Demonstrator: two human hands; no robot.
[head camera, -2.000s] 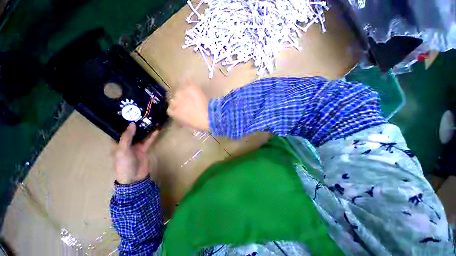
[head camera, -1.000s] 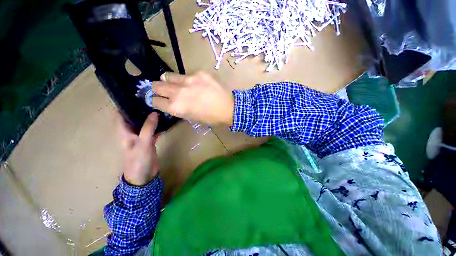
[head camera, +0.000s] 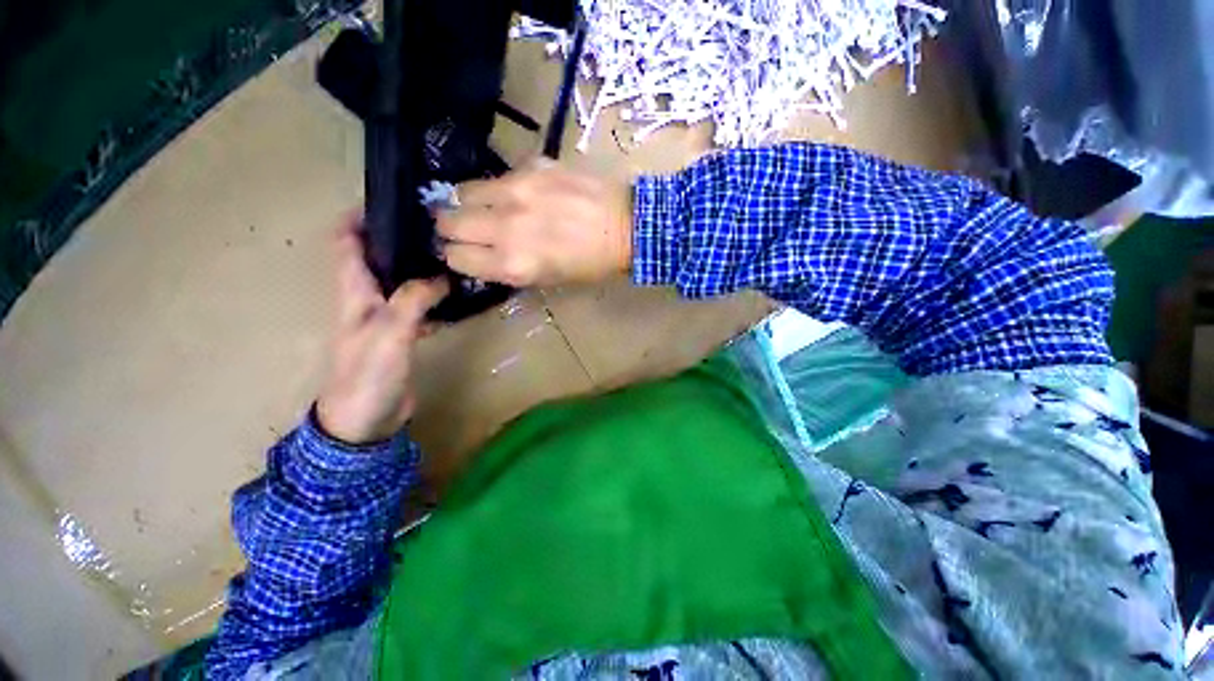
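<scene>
The black plastic housing (head camera: 453, 80) stands tilted on the cardboard, its long side running up to the top edge of the view. My left hand (head camera: 373, 339) holds its near end, with the thumb at the rim. My right hand (head camera: 539, 226) reaches into the housing from the right, fingers bent over the white round toothed part (head camera: 438, 196), which shows only in part. The fingertips are hidden, so whether they grip anything is unclear. A heap of narrow white strips (head camera: 759, 67) lies behind my right arm.
Tan cardboard (head camera: 173, 306) covers the work surface, with clear shiny patches at lower left. A dark green belt (head camera: 93, 146) runs along the upper left. Clear plastic film (head camera: 1145, 80) around dark grey material is at upper right. A green-teal bin (head camera: 845, 379) shows beside my right sleeve.
The housing has turned more upright in the view and shifted right, with its open side now facing my right hand. My right hand has moved from the housing's near edge onto the round part.
</scene>
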